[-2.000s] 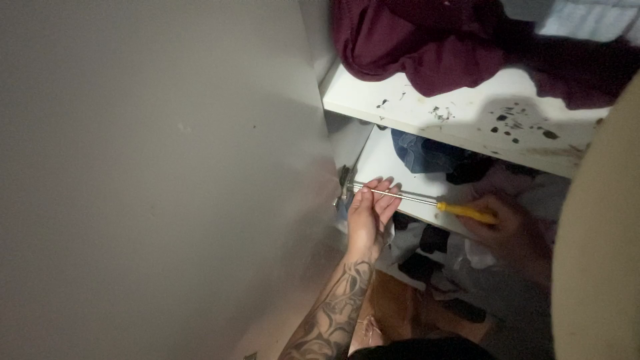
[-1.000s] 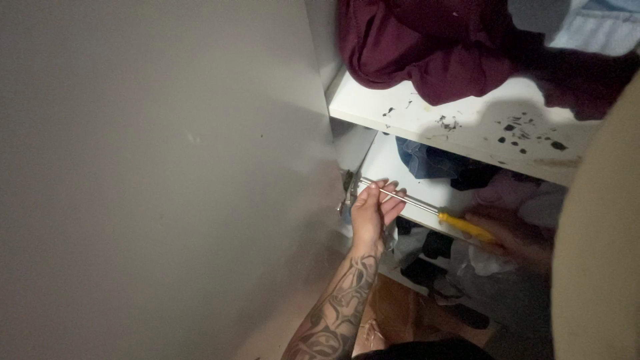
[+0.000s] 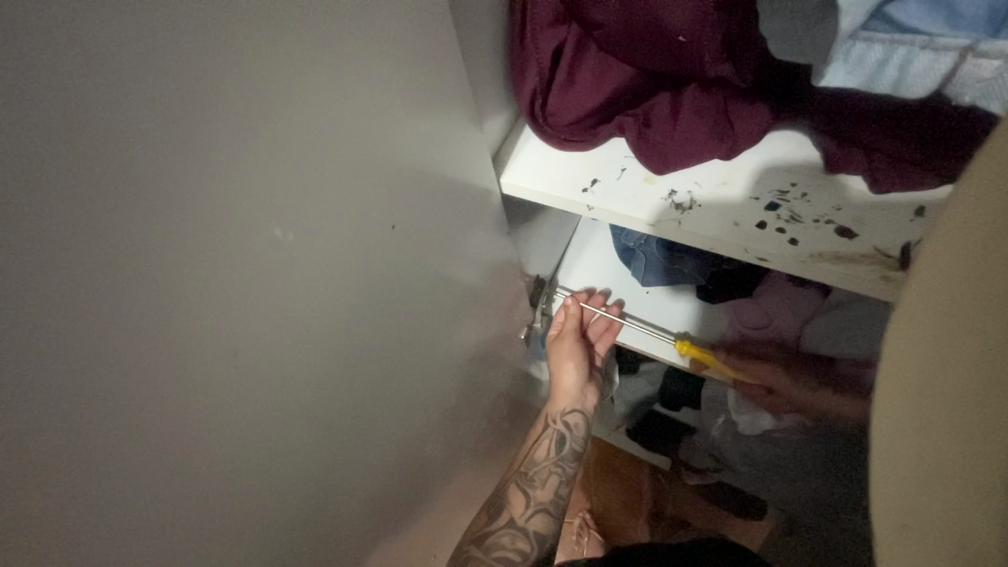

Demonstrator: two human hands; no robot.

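Note:
A screwdriver with a yellow handle and a long metal shaft (image 3: pixel 642 327) lies slantwise across the lower shelf opening. Its handle is in my right hand (image 3: pixel 768 378), which is dim and blurred. Near the tip, my left hand (image 3: pixel 579 339) steadies the shaft between thumb and fingers, the other fingers partly spread. The tip reaches a metal cabinet hinge (image 3: pixel 541 303) at the inner edge of the grey door panel (image 3: pixel 315 276); the exact contact with a screw cannot be made out.
Above, a white shelf (image 3: pixel 669 189) with dark chips and stains bears maroon cloth (image 3: pixel 646 87) and light blue denim (image 3: pixel 906 63). Dark blue denim (image 3: pixel 657 256) lies on the lower shelf. More clothes are heaped beneath. A beige surface (image 3: pixel 945 354) takes up the right side.

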